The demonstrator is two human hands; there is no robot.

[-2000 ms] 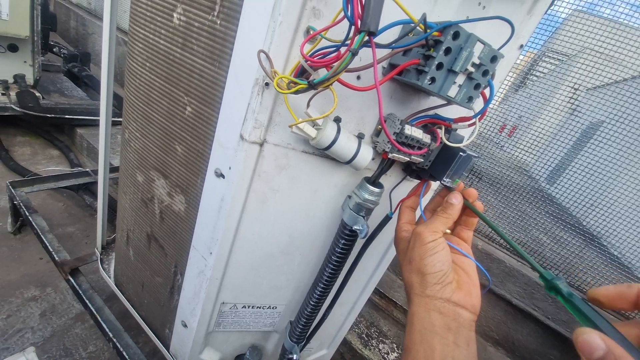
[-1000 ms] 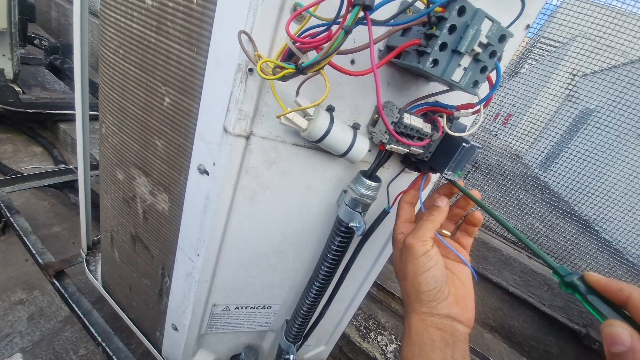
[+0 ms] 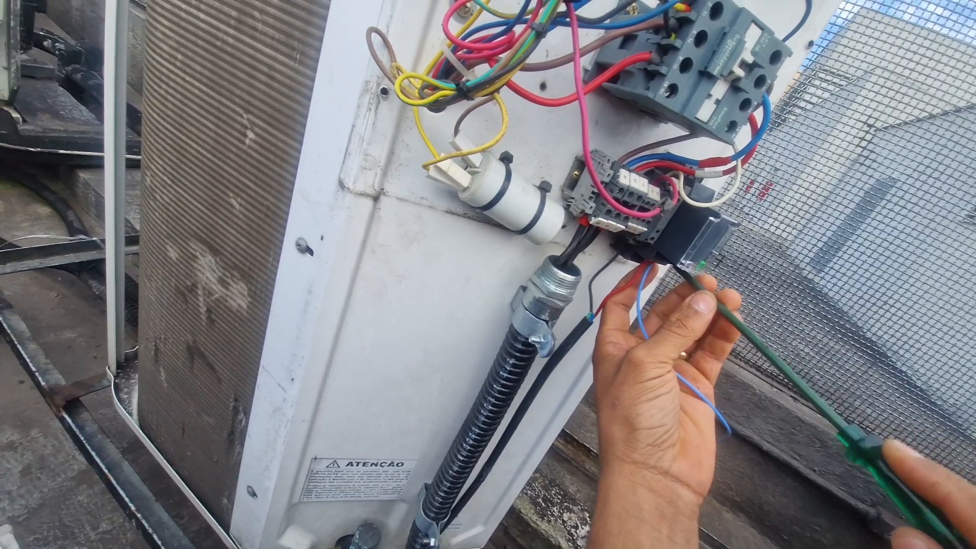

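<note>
My left hand is raised below a black relay-like module, its fingertips around the thin red wire and blue wire and beside the screwdriver's shaft. My right hand, partly out of view at the lower right, holds the green handle of a long screwdriver. The screwdriver's tip meets the module's lower edge; the exact contact is hidden. Left of the module is a grey terminal block with a pink wire. Above sits a grey contactor with red and blue wires.
A white capacitor is strapped to the white metal panel. Black corrugated conduit and a black cable run down the panel. Coil fins are at left, wire mesh at right, and a metal frame at lower left.
The view has shifted closer to the panel. Both hands stay around the module, the screwdriver still in my right hand with its tip at the module's lower edge.
</note>
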